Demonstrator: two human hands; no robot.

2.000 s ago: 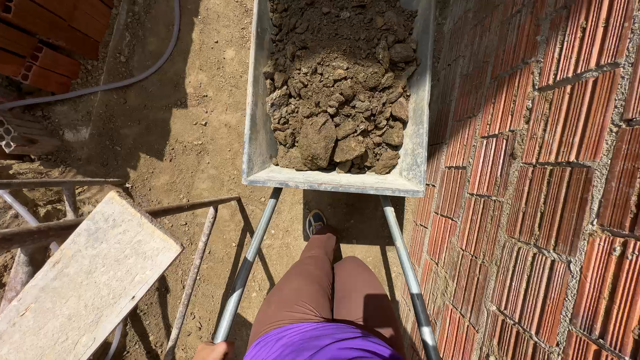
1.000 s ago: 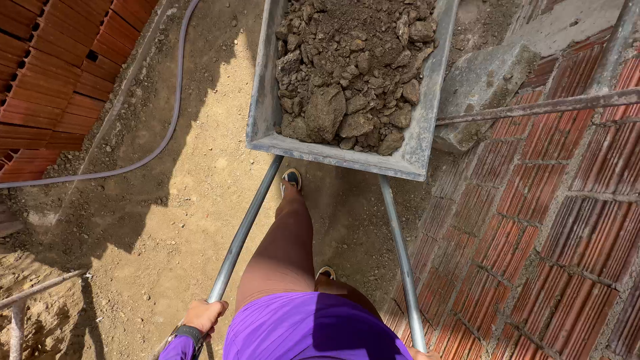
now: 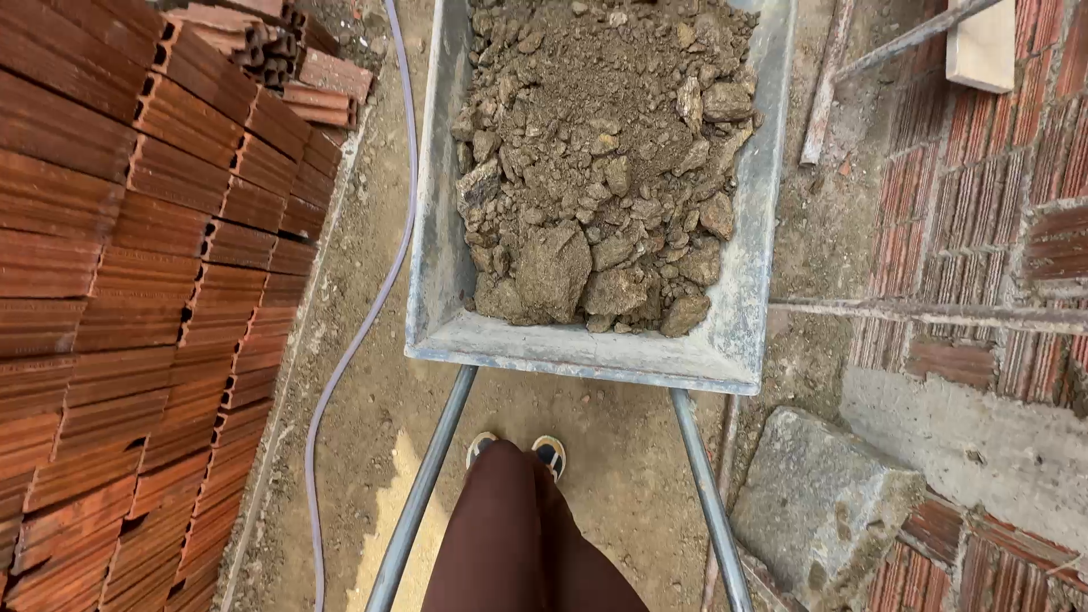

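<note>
A metal wheelbarrow tray (image 3: 544,348) fills the upper middle of the head view, loaded with soil and broken rocks (image 3: 603,170). Two metal tube handles run down from it toward me: the left handle (image 3: 425,484) and the right handle (image 3: 710,501) both leave the frame at the bottom edge. Neither of my hands shows; the parts of the handles nearest my body are out of view. My legs and shoes stand between the handles, behind the tray.
Stacked hollow clay bricks (image 3: 170,306) line the left side. A purple hose (image 3: 344,365) curves along the ground beside them. On the right are a brick wall (image 3: 960,204), a large stone block (image 3: 816,501), a metal pole (image 3: 926,313) near the tray and a wooden board (image 3: 982,47).
The wheelbarrow has moved forward along the passage, past the leaning board seen at left earlier. My left hand, on the left handle one second ago, has dropped out of view.
</note>
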